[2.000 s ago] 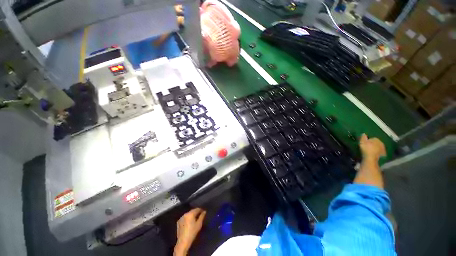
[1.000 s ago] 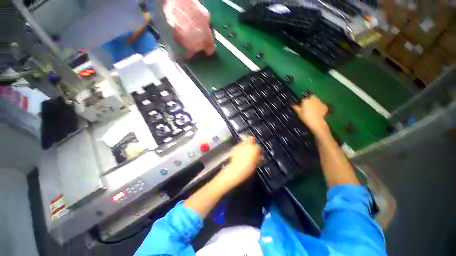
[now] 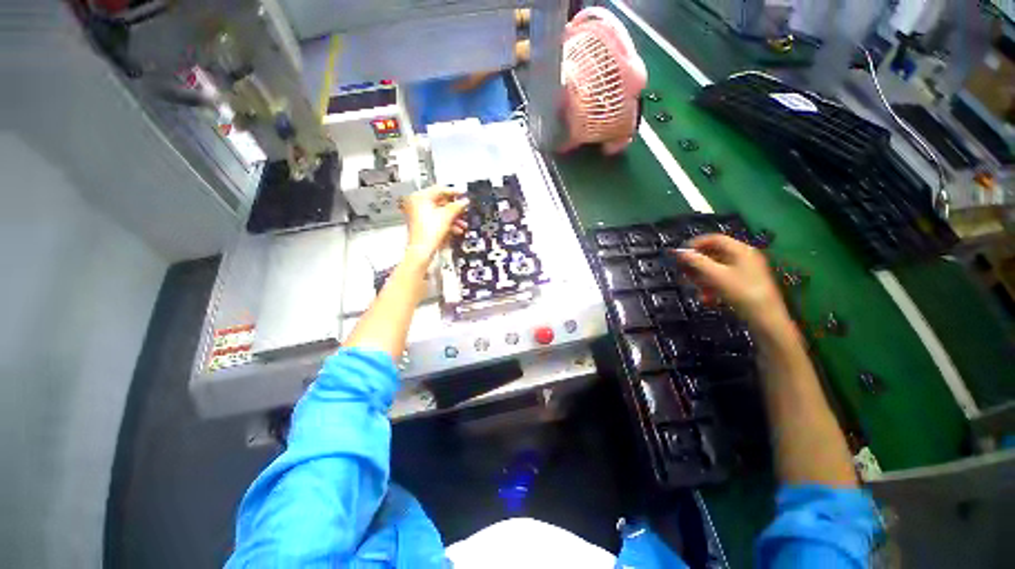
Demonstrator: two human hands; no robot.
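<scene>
My left hand (image 3: 432,222) is at the upper left edge of the right fixture (image 3: 498,291), a black nest plate with pale rings in its lower pockets. Its fingertips are bent close together at an upper pocket; I cannot tell whether a small part is between them. My right hand (image 3: 735,278) is over the upper part of the glossy black blister tray (image 3: 664,400), thumb and finger close together. Anything between them is too small to tell. The tray lies right of the machine, partly hidden by my right hand and forearm.
The front panel has round buttons and a red emergency stop (image 3: 543,335). A pale box with red digits (image 3: 385,127) stands behind. A pink fan (image 3: 598,83) is at the machine's back right. Small black parts (image 3: 836,325) lie on the green belt, with stacked trays (image 3: 829,150) farther along.
My left hand has moved from the tray's left edge to the right fixture. My right hand has moved from the tray's right edge to over its pockets. The camera view has shifted.
</scene>
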